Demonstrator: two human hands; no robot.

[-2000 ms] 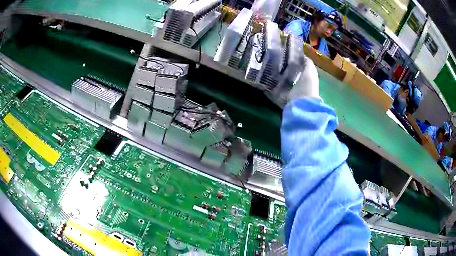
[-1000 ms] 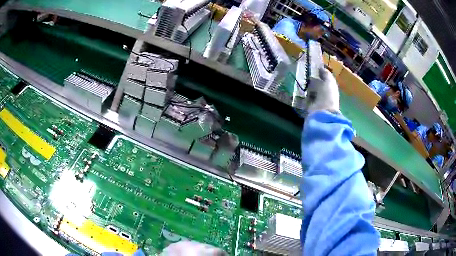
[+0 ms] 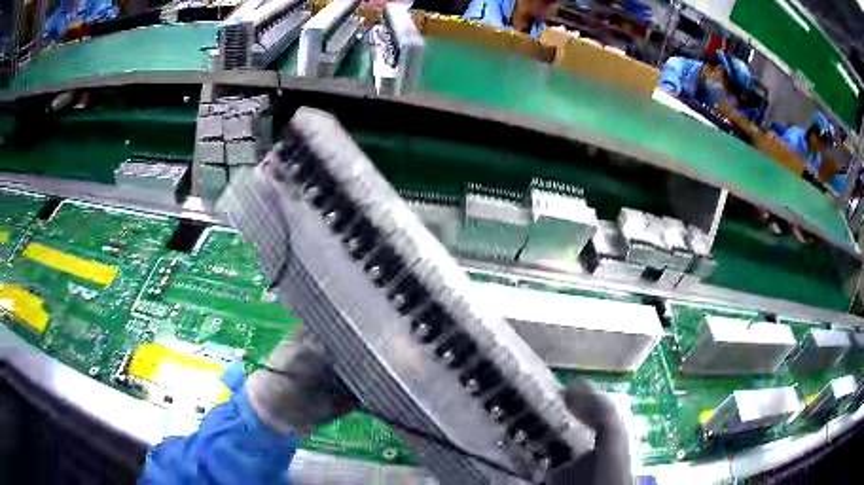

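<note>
A large silver finned heat sink assembly [image 3: 379,322] is held tilted in front of me, above the boards. A row of black power components with screw centres runs along it, and a thin black wire lies on its side. My left hand [image 3: 301,384], in a greyish glove with a blue cuff, grips its lower left side. My right hand [image 3: 599,431], gloved and blurred, is at its lower right end; its fingers are partly hidden. A green circuit board [image 3: 208,275] with a yellow masking piece [image 3: 175,365] lies below, partly covered by the heat sink.
Large heat sinks [image 3: 592,332] stand on boards to the right. Small heat sinks [image 3: 495,223] stand on the lower shelf, with a stack [image 3: 232,133] at left. More long heat sinks [image 3: 324,40] are on the upper green shelf [image 3: 531,104]. People in blue [image 3: 706,76] are behind it.
The large heat sink has come from the upper shelf to in front of me, in both hands. My left hand has risen into view. The view has turned, showing more of the line at right.
</note>
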